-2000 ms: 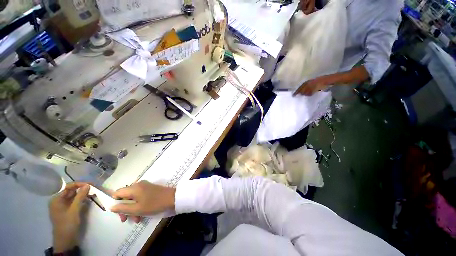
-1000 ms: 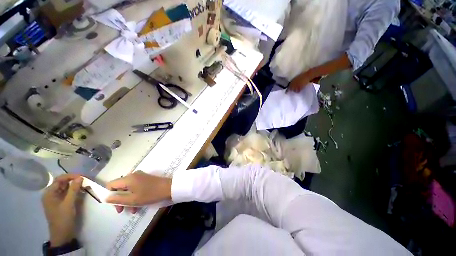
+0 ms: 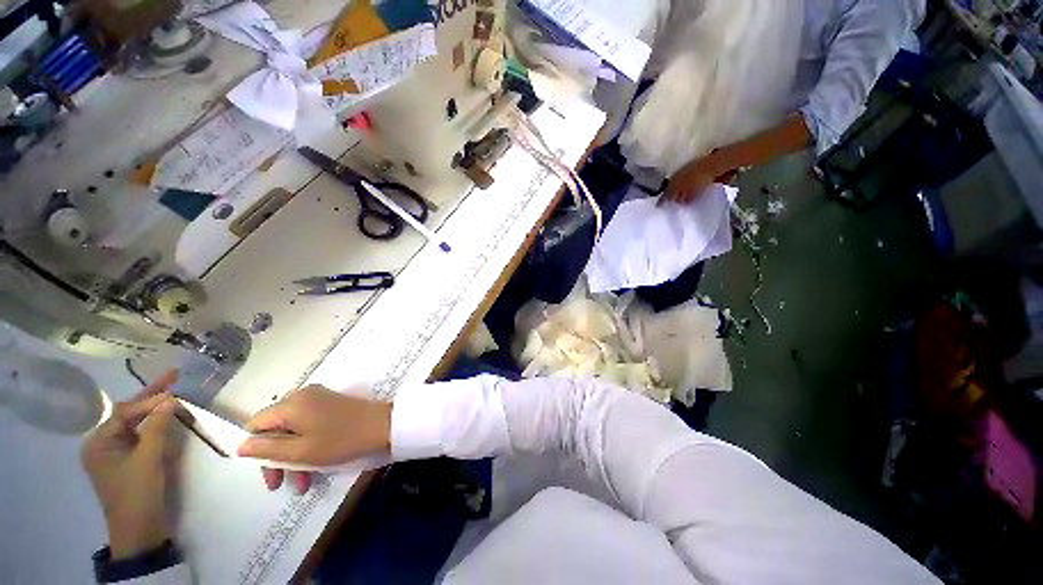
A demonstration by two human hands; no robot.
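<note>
A narrow white fabric strip (image 3: 214, 431) is stretched between my two hands, low over the white tabletop at the lower left. My left hand (image 3: 132, 469) pinches its left end between thumb and fingers. My right hand (image 3: 318, 431) holds its right end, palm down, near the table's ruler marks. A thin dark line or slim dark thing shows just below the strip; I cannot tell which. The presser foot and needle area (image 3: 212, 349) is just above my left hand.
Black-handled scissors (image 3: 389, 210), a white marking pen (image 3: 403, 215) and thread snips (image 3: 347, 282) lie on the machine bed. A measuring tape (image 3: 572, 183) hangs over the table edge. A cream fabric heap (image 3: 612, 349) is beside my right arm. Another person's hand (image 3: 694, 178) rests on a white panel (image 3: 660, 242).
The view has shifted slightly. My left hand has moved a little left, and its fingers have changed position on the strip. My right hand keeps its hold.
</note>
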